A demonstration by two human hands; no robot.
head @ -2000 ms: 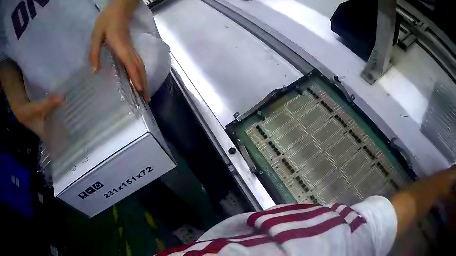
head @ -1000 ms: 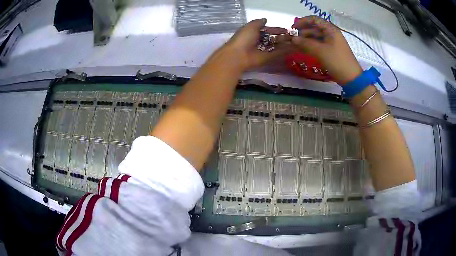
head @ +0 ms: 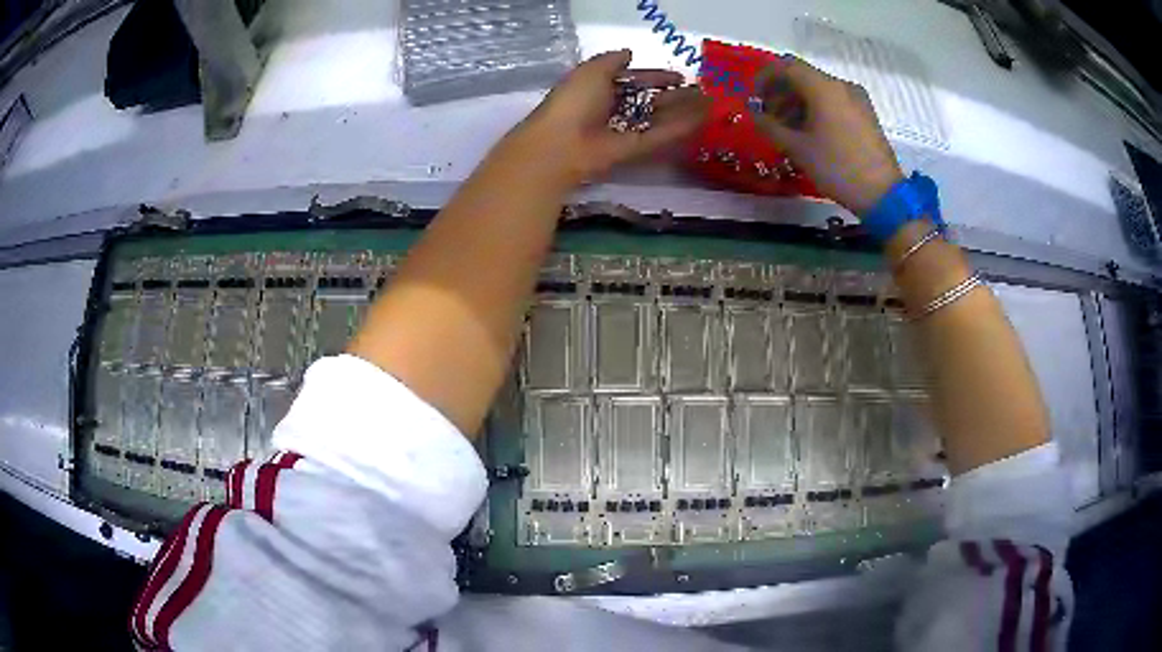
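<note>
My left hand (head: 612, 117) is palm up over the ledge. It holds several small silvery and dark components (head: 632, 107) in the palm. My right hand (head: 822, 121) is over the right part of the red parts bin (head: 729, 134), with its fingers bent down. Whether it grips a component cannot be told. Loose silvery parts lie in the bin. A blue strap (head: 902, 208) is on the right wrist above thin silvery bracelets. Below my arms lies a green and dark carrier (head: 506, 541) with pale circuit board panels (head: 698, 439). My left forearm hides part of it.
A ribbed clear-grey tray (head: 487, 49) is on the ledge left of the bin. A flatter faint tray (head: 879, 79) lies beyond my right hand. A black bin (head: 150, 57) stands by a metal post (head: 238, 70). A coiled blue cord (head: 673, 38) runs at the top.
My view has shifted slightly. My right hand has moved away from my left palm and is now over the red bin. More of the bin shows between the hands.
</note>
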